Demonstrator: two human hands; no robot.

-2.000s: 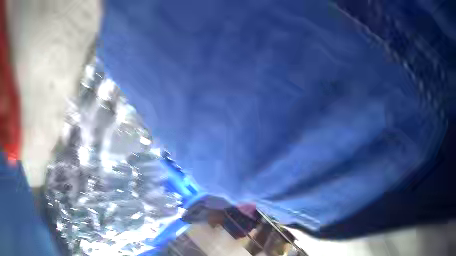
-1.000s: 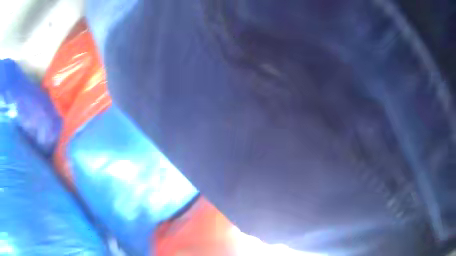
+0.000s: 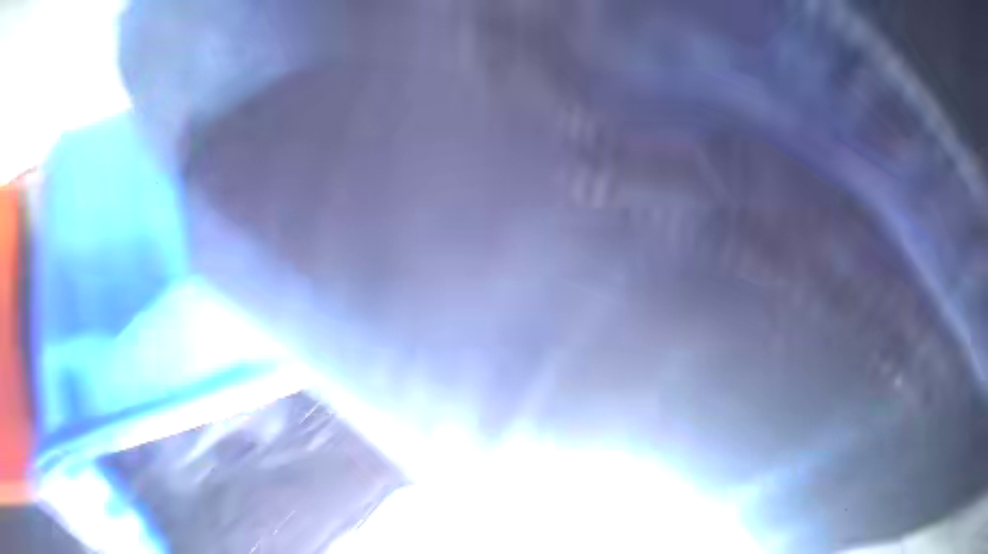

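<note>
A large blue-grey denim garment point(image 3: 466, 238) fills most of the view, blurred, with a curved pale seam towards the right. A bright blue shiny item point(image 3: 108, 238) lies along its left side. A grey crinkled, shiny piece point(image 3: 260, 471) shows below it, inside a bright blue-white edge. Neither of my hands is in the picture. What the hands hold, if anything, cannot be seen.
A red-orange strip point(image 3: 13, 335) stands at the far left edge. Strong white glare covers the bottom middle and the upper left corner and hides what is there. The upper right corner is dark.
The red-orange surfaces beside the denim have gone, leaving only the strip at the left edge. The grey crinkled piece has come in at lower left. The glare at the bottom has grown.
</note>
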